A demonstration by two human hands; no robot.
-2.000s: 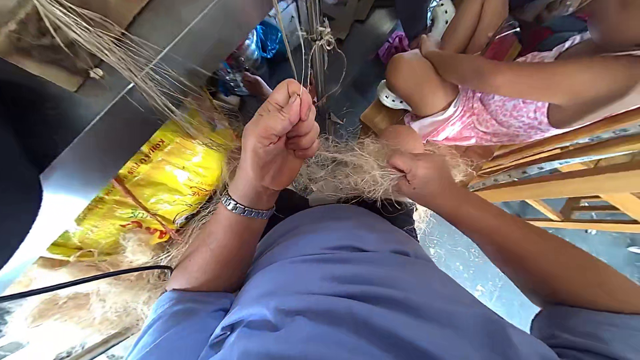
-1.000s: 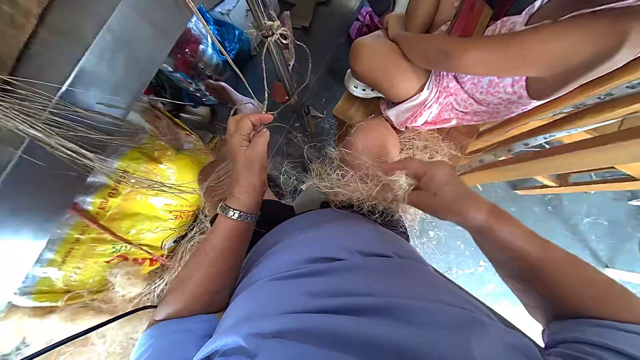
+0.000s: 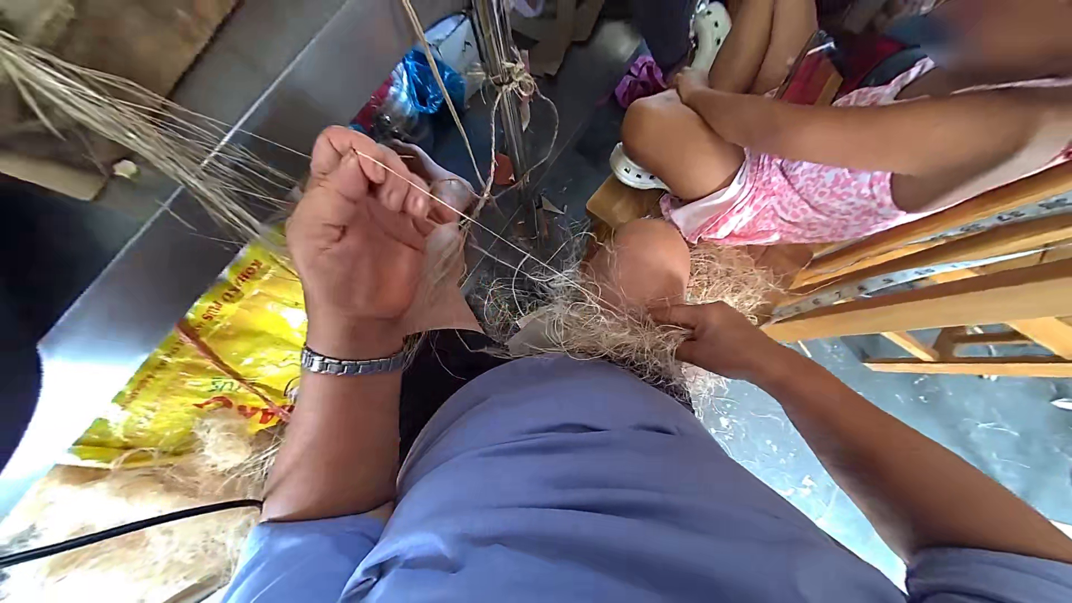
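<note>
My left hand point(image 3: 360, 226), with a metal watch band at the wrist, is raised at left centre and pinches a thin pale fibre strand point(image 3: 469, 219) between thumb and fingers. The strand slants down to the right into a loose tangle of plant fibres point(image 3: 595, 322) over my lap. At the right edge of this tangle, my right hand point(image 3: 712, 335) holds some of the fibres, its fingertips partly hidden. Behind my left hand a twine point(image 3: 444, 92) hangs down, and a knotted cord point(image 3: 515, 82) is tied round a metal post point(image 3: 500, 126).
A bundle of long fibres point(image 3: 142, 126) lies on the metal table point(image 3: 276, 84) at left. Below are a yellow printed sack point(image 3: 243, 327), more loose fibre point(image 3: 126, 536) and a black cable point(image 3: 126, 532). A person in pink patterned clothing point(image 3: 804, 197) sits close at right, beside wooden slats point(image 3: 938, 310).
My left hand has turned palm up and opened distance from the post's cord, with a strand now stretched toward the tangle. My right hand stays at the fibres.
</note>
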